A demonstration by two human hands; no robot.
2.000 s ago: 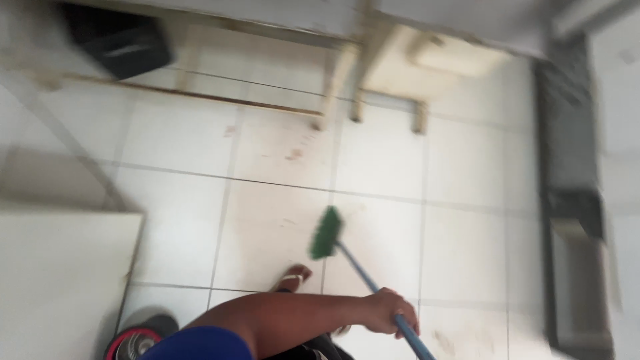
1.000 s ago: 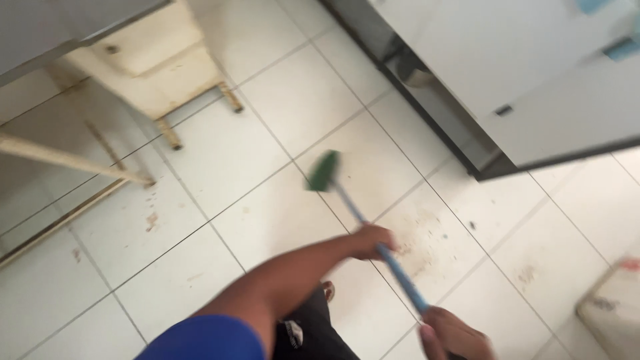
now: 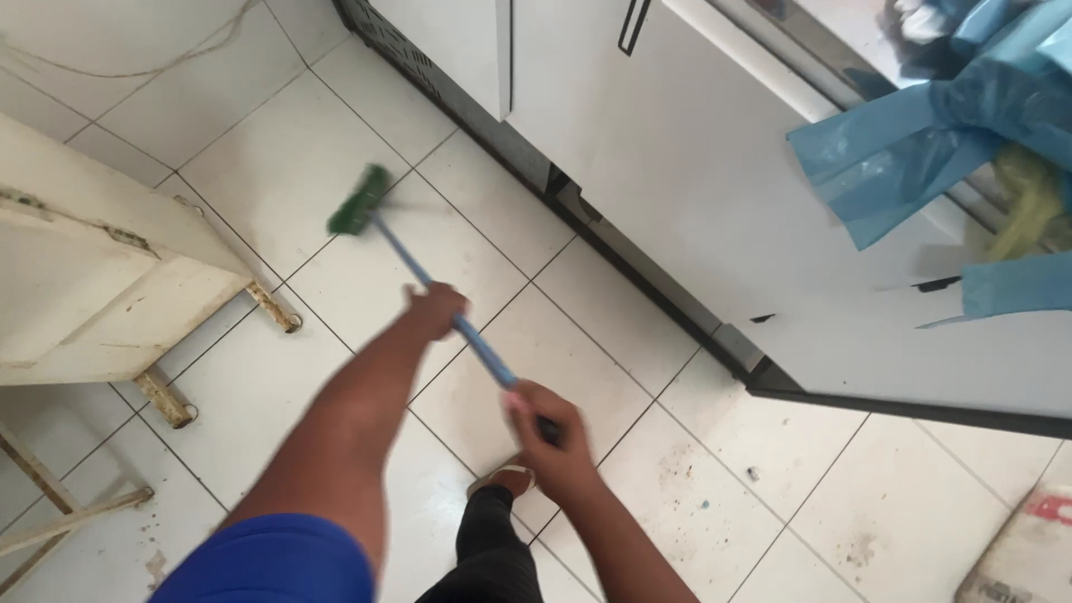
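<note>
A broom with a green bristled head (image 3: 358,201) and a blue handle (image 3: 486,350) slants across the middle of the view. My left hand (image 3: 437,311) is wrapped around the handle partway down, nearer the head. Higher up, my right hand (image 3: 548,431) grips the handle close to its black end. The green head is over the white floor tiles, slightly blurred; whether its bristles touch the floor I cannot tell.
A worn cream cabinet (image 3: 92,276) on rusty legs stands at left. A white appliance with a dark base (image 3: 653,184) runs along the right, blue plastic bags (image 3: 946,126) on it. Dirt specks (image 3: 699,494) lie on the tiles. A stained whitish block or container (image 3: 1026,544) sits lower right.
The view has swung right from the benches to the white appliance. Two seconds ago only one hand showed on the handle; now both hold it.
</note>
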